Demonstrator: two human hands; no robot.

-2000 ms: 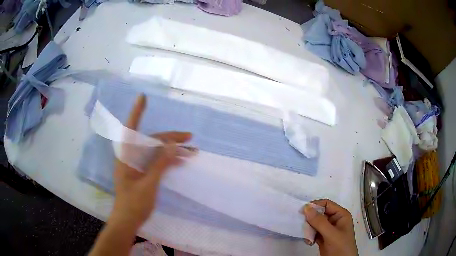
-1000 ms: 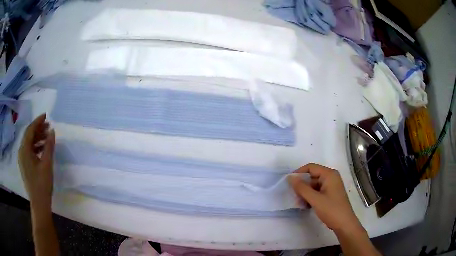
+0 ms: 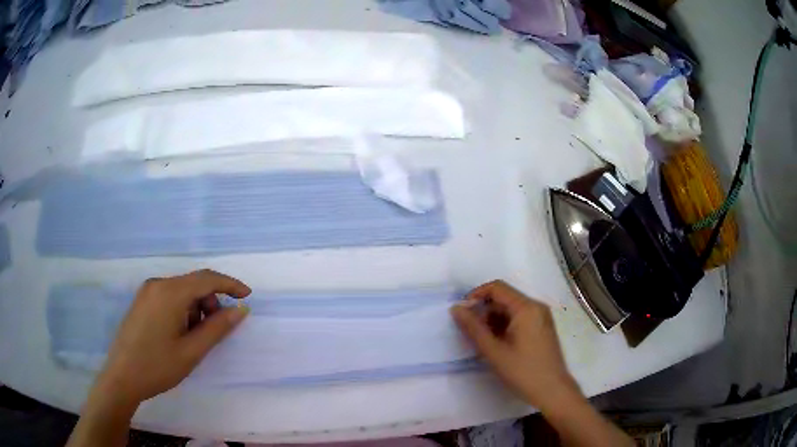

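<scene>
A semi-sheer white interlining strip lies over the near light-blue stack, with blue showing along both long edges. My left hand is on the strip's left part, thumb and forefinger bent towards each other at its upper edge; whether they pinch it is unclear. My right hand pinches the strip's right end at its upper corner. The far light-blue stack lies beyond, with a crumpled interlining piece on its right part.
Two white interlining stacks lie at the far side. The steam iron is parked on its dark rest at right, its green hose rising behind. White scraps and a yellow-orange bundle lie beyond it.
My left hand has moved from the stack's left end rightwards onto the strip. My right hand still holds the right end, where the strip now lies flatter. The view has shifted right.
</scene>
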